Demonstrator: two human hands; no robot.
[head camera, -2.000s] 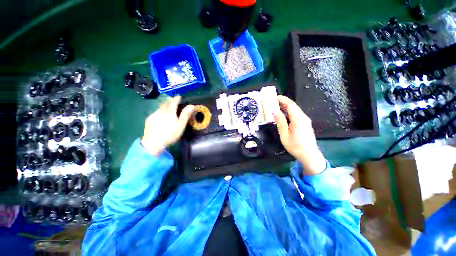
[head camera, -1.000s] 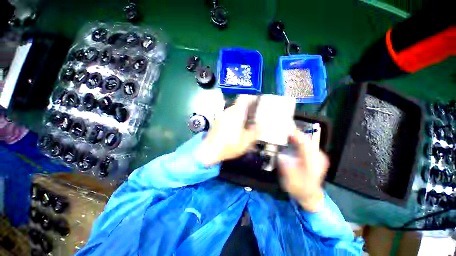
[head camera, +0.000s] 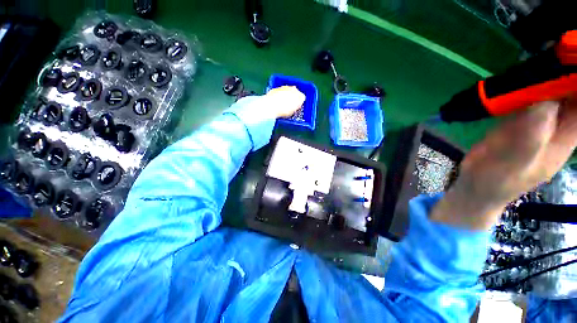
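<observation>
The cream-white fixture (head camera: 302, 169) lies on the black fixture base (head camera: 345, 234) in front of me, a flat pale plate on top. My left hand (head camera: 288, 101) is in the left blue bin (head camera: 309, 115), over small pale parts; its fingertips are hidden, so its grip cannot be told. My right hand (head camera: 506, 165) is raised at the right, at the orange-red and black electric screwdriver (head camera: 506, 96), its fingers wrapped at the body. The screwdriver's nose points left, over the dark foam tray.
The right blue bin (head camera: 360, 140) holds fine grains. The black foam tray (head camera: 393, 214) with loose silver pieces lies right of the base. A blister tray (head camera: 95, 148) of black units is at the left. Black units lie behind the bins. Thin cables cross at the right.
My left hand has left the fixture and moved into the left bin. My right hand has moved up and right and taken hold of the screwdriver. The pale plate now lies on the base.
</observation>
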